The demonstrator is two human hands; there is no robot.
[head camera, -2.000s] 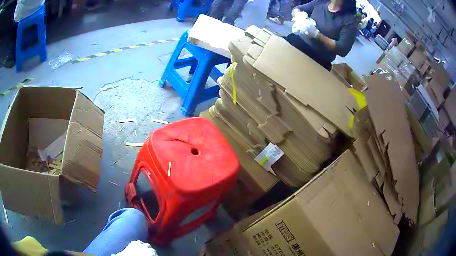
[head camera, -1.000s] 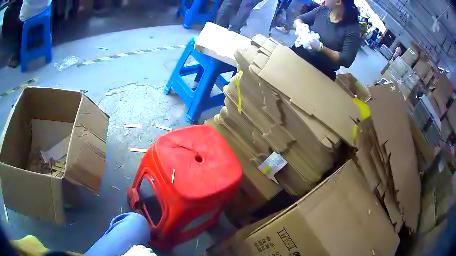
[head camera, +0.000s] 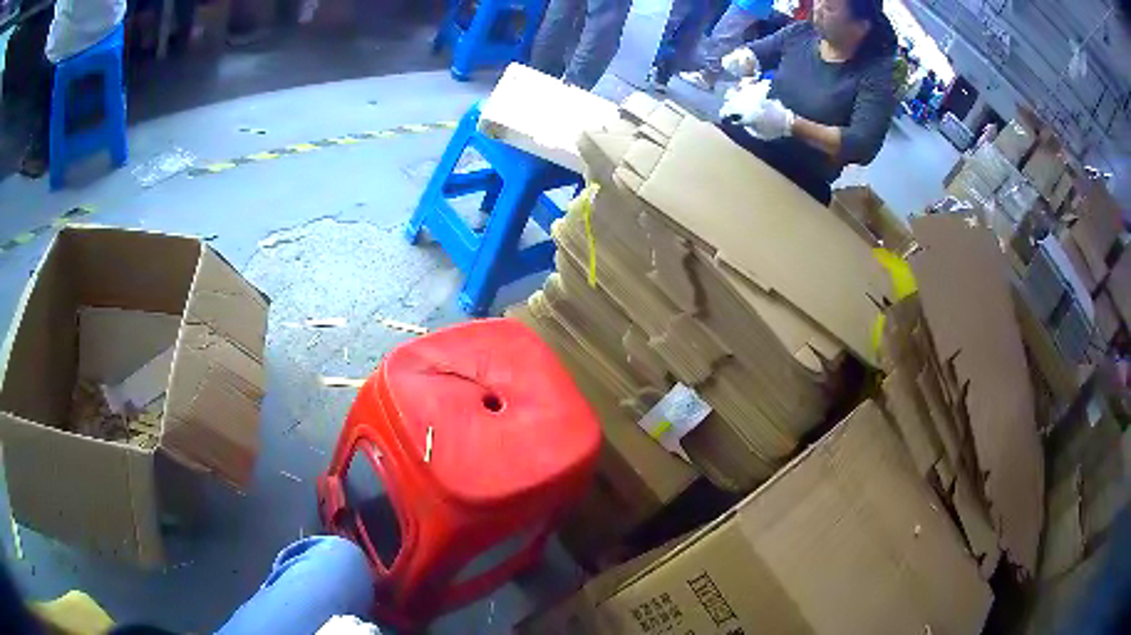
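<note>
A small piece of a white glove (head camera: 347,625) shows at the bottom edge, beside my blue-clad knee (head camera: 304,586). It is cut off, and I cannot tell which of my hands it is or whether it holds anything. No other part of my hands shows. The red stool (head camera: 496,428) stands just beyond the knee, with a thin tan scrap on its seat. To its right is a thick stack of cardboard blanks (head camera: 695,335) with yellow strap pieces and a white label. A large printed carton (head camera: 806,533) lies in front of the stack.
An open scrap box (head camera: 211,409) on the left floor holds offcuts. A blue stool (head camera: 484,230) bears a pale block (head camera: 546,112). A person (head camera: 825,93) with white gloves sits behind the stack. More blanks (head camera: 980,360) lean at right. Thin offcuts lie on the floor.
The view has shifted slightly, so the stool and knee sit lower and less of the white glove shows. The person behind the stack has moved their hands apart.
</note>
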